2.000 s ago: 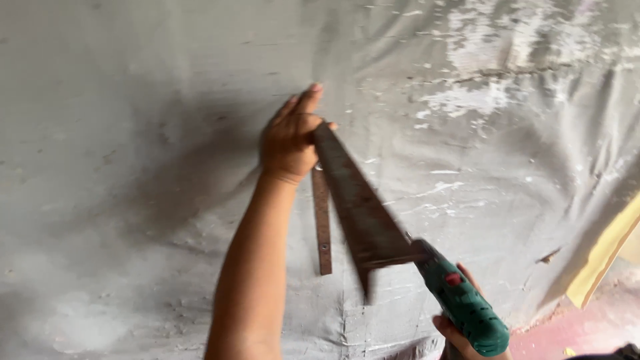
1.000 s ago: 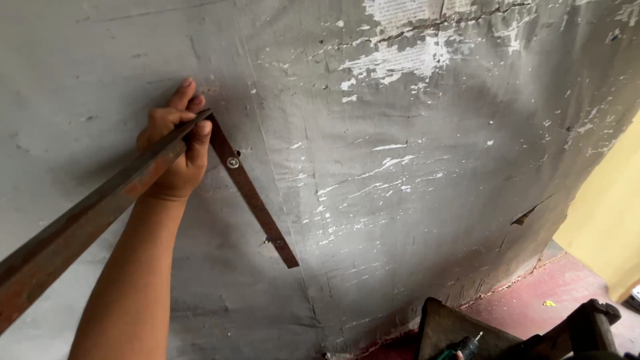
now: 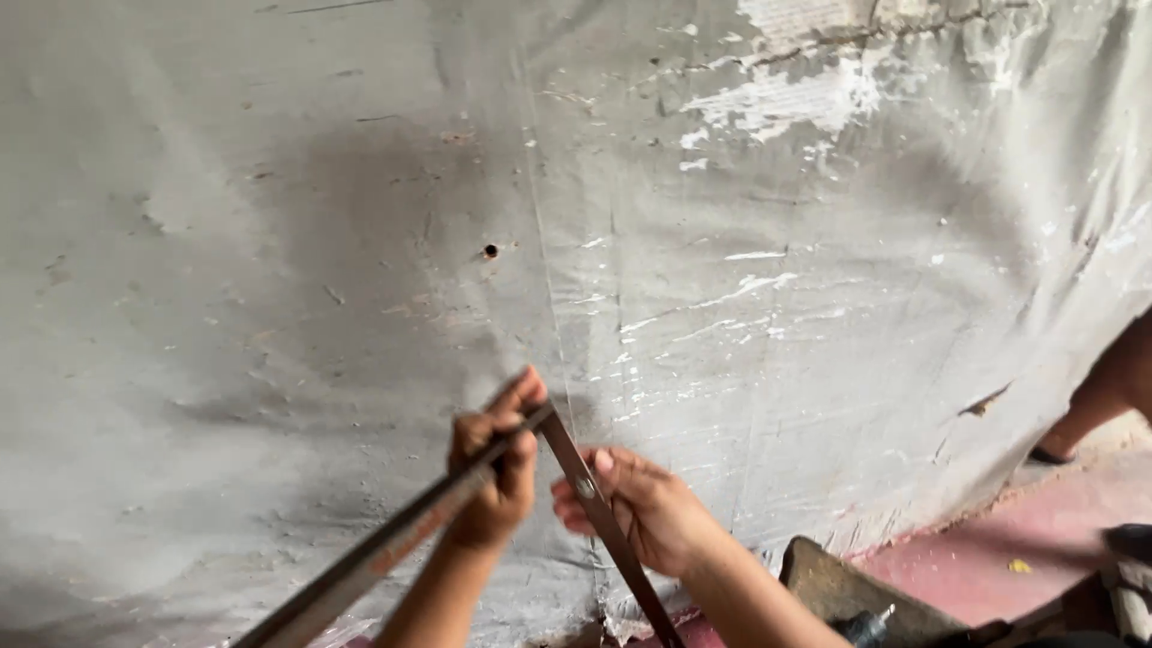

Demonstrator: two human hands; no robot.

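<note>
A brown metal bracket [image 3: 396, 531] has a long arm running to the lower left and a flat, drilled strip [image 3: 605, 522] running down to the right. My left hand [image 3: 495, 463] grips it just below the corner where the two parts meet. Beside the strip is my right hand [image 3: 643, 508], its fingers bent behind the strip near a round, light-coloured screw or plug [image 3: 584, 489]; whether they close on it cannot be told. Above both hands, the grey wall [image 3: 360, 270] shows a small dark hole [image 3: 490, 251].
At the lower right a worn tray or box [image 3: 864, 585] holds a power drill [image 3: 866, 627], partly cut off. Another person's leg [image 3: 1102, 387] stands by the wall at the right edge, above the reddish floor [image 3: 954, 562]. Peeling paint and cracks mark the wall.
The bracket and my left hand have moved lower along the wall, baring the hole. My right hand, on the drill two seconds ago, is now at the strip. A person's leg has appeared at right.
</note>
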